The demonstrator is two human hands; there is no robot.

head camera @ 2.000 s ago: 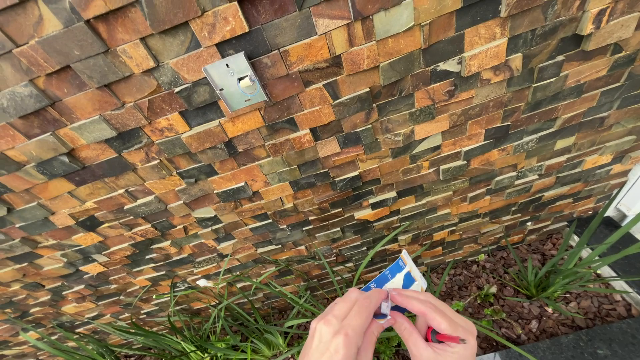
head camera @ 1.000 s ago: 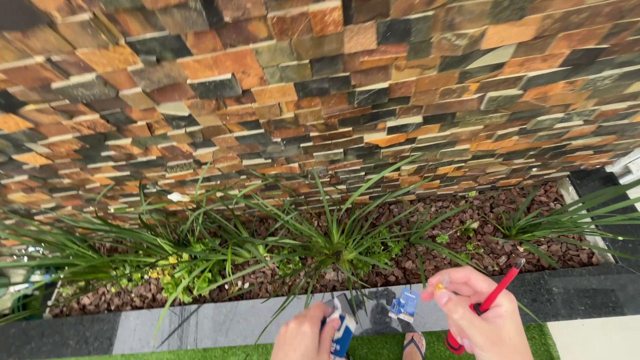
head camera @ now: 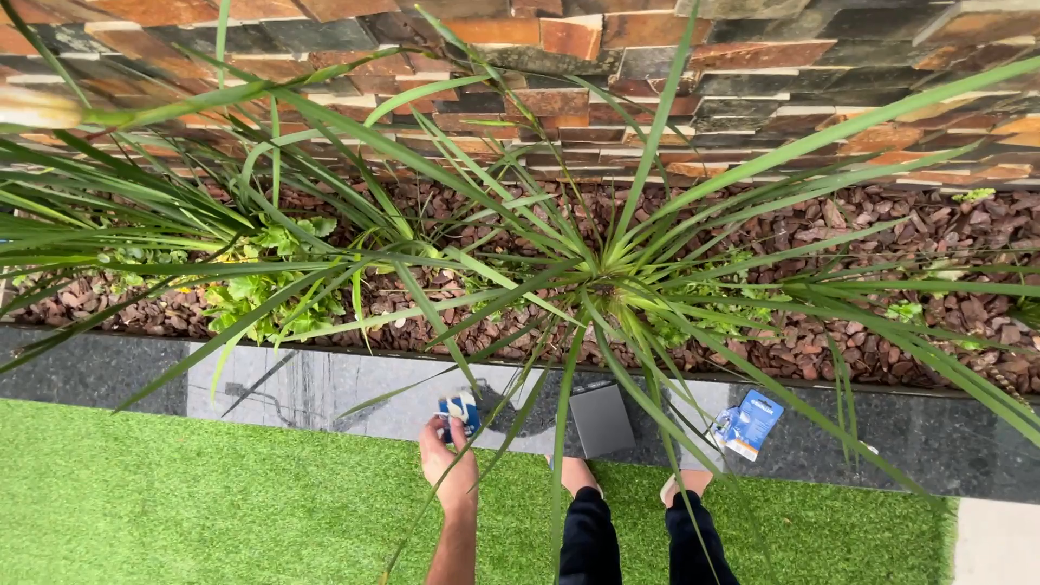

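My left hand (head camera: 452, 465) holds a small blue and white packet (head camera: 459, 414) over the stone ledge, with the fingers around its lower left side. To its right a dark grey square box or plate (head camera: 602, 420) lies on the ledge. Farther right lies a blue cardboard package (head camera: 754, 424) with clear plastic (head camera: 725, 422) at its left side. My right hand is out of view, and so is the red tool seen earlier.
The polished stone ledge (head camera: 325, 394) edges a planting bed of bark chips (head camera: 829, 337). Long leaves of a strappy plant (head camera: 609, 284) arch over the ledge. Behind stands a stacked-stone wall (head camera: 561, 106). Artificial grass (head camera: 203, 496) and my feet (head camera: 578, 475) are below.
The view has tipped down from the wall to the ledge. My hands, together at first, have parted. My right hand, which held a red tool, has left the view.
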